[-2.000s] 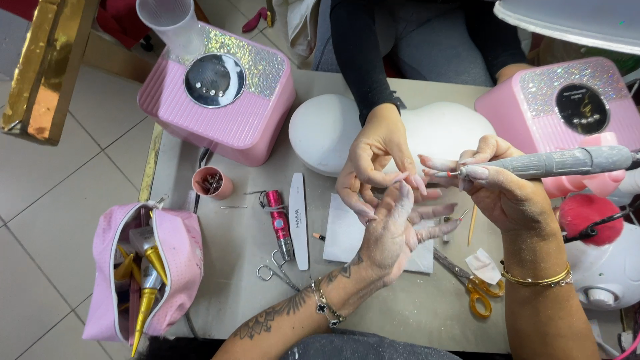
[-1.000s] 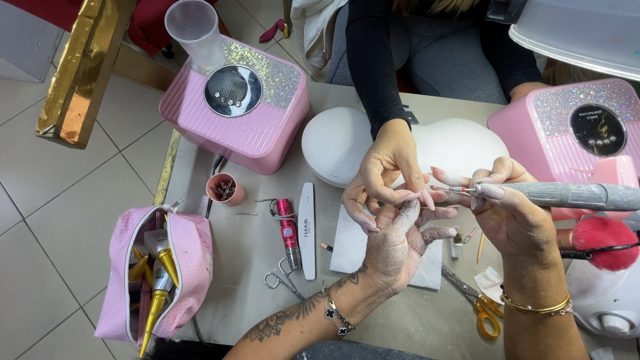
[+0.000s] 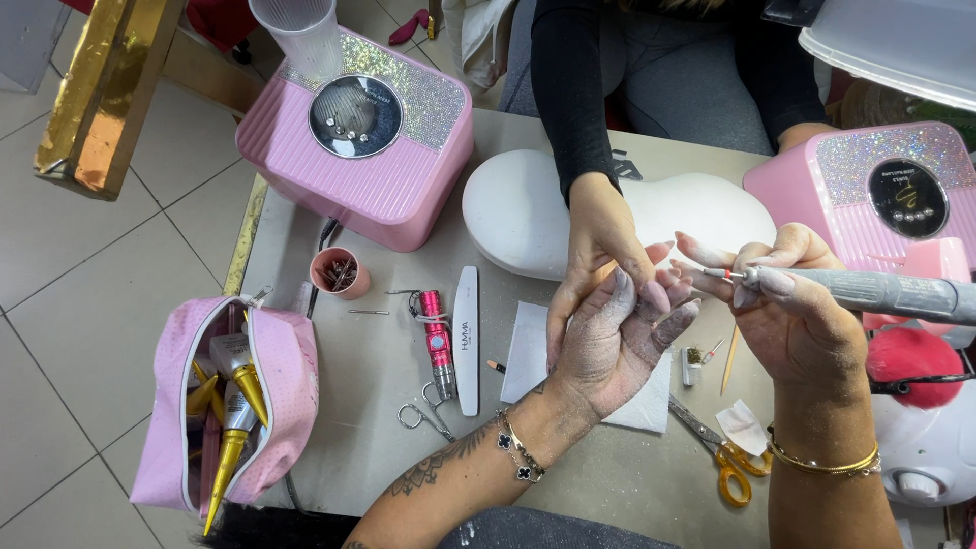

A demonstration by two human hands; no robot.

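Observation:
My left hand [image 3: 614, 343], dusted with white powder, holds the fingers of another person's hand [image 3: 602, 229] over a white paper towel [image 3: 648, 396]. In my right hand [image 3: 801, 320] is a grey electric nail drill [image 3: 892, 293], gripped like a pen. Its metal bit with a red band [image 3: 720, 274] points left, near the person's fingertips. Whether the bit touches a nail cannot be told. Behind the hands lies a white padded hand rest [image 3: 701, 213].
Pink nail lamps [image 3: 366, 183] [image 3: 839, 164] stand left and right. Nearby are a cup of drill bits [image 3: 340, 272], a nail file [image 3: 466, 343], a pink flashlight [image 3: 436, 343], yellow-handled scissors [image 3: 733, 476], small scissors [image 3: 427, 412] and an open pink pouch [image 3: 286, 381]. A white lamp shade [image 3: 900, 53] overhangs the upper right.
The other person's hand and my left hand have shifted their fingers slightly while staying in contact. The drill stays in my right hand. The view has shifted somewhat.

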